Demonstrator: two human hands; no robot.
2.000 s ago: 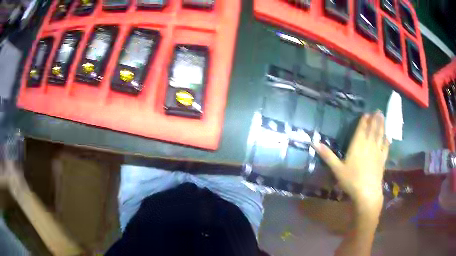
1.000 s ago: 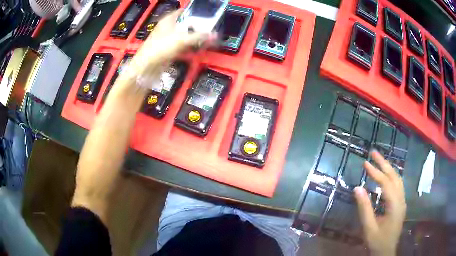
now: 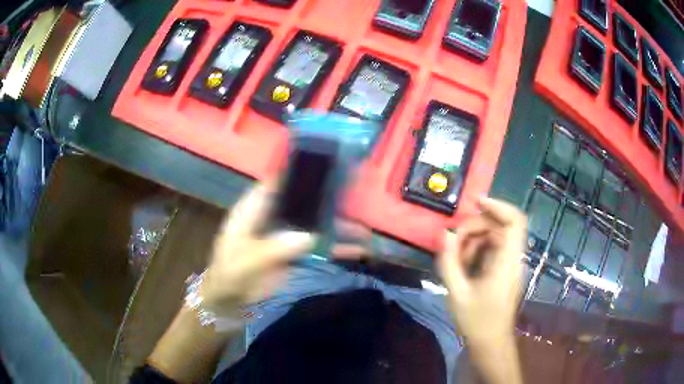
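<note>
My left hand (image 3: pixel 251 255) holds a handheld device (image 3: pixel 311 180) with a teal-blue frame and dark screen, above the near edge of the red foam tray (image 3: pixel 176 131). The device is blurred; one end is up over the tray. My right hand (image 3: pixel 484 262) is at the tray's near right corner, fingers curled. Whether something small is between its fingertips cannot be told. The clear plastic lens sheet (image 3: pixel 577 202) lies flat to the right of my right hand. A white cloth (image 3: pixel 655 255) lies right of the sheet.
Black devices with yellow spots (image 3: pixel 442 154) fill the tray's lower row; teal-edged ones (image 3: pixel 472 26) lie above. A second red foam tray (image 3: pixel 574 86) with dark-screened devices is at upper right. A brown box (image 3: pixel 90 225) is below the bench edge at left. My lap is below.
My left hand has come down from the tray's upper row to its near edge with the device. My right hand has left the lens sheet and moved left, and its fingers are now curled.
</note>
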